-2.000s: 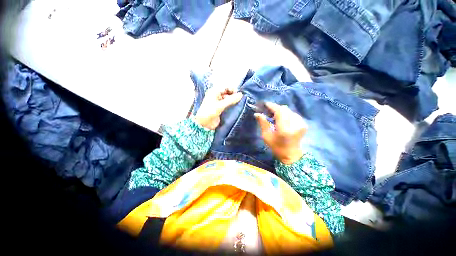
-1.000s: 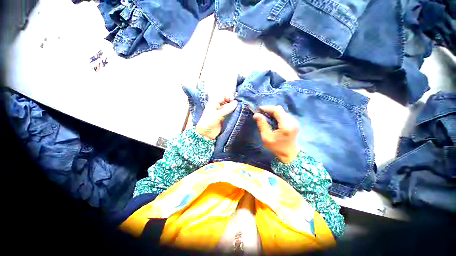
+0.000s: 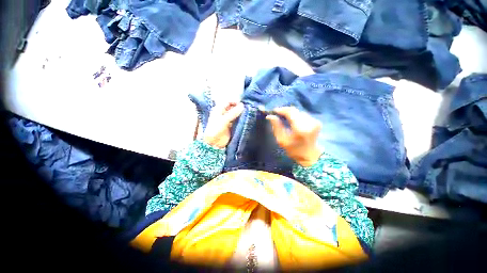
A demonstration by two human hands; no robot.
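Note:
A blue denim garment point(image 3: 347, 125) with pale stitched seams lies spread on the white tabletop in front of me. My left hand point(image 3: 222, 126) pinches its edge near a dark stitched seam on the left part. My right hand point(image 3: 296, 133) is just to the right of that seam, over the garment, with fingers curled and slightly blurred. Thread snips cannot be made out in it; its palm is hidden. The garment's near edge reaches my yellow clothing.
Crumpled denim lies on the white tabletop point(image 3: 64, 96) at the far left point(image 3: 155, 26), with more heaps at the far side point(image 3: 395, 37) and right point(image 3: 459, 160). Below the table's left edge is another blue heap point(image 3: 69, 165). Small dark marks point(image 3: 101, 76) show on the tabletop.
The view has shifted, so the piles sit differently in the picture. My left hand stays at the garment's edge. My right hand has moved slightly beside the seam.

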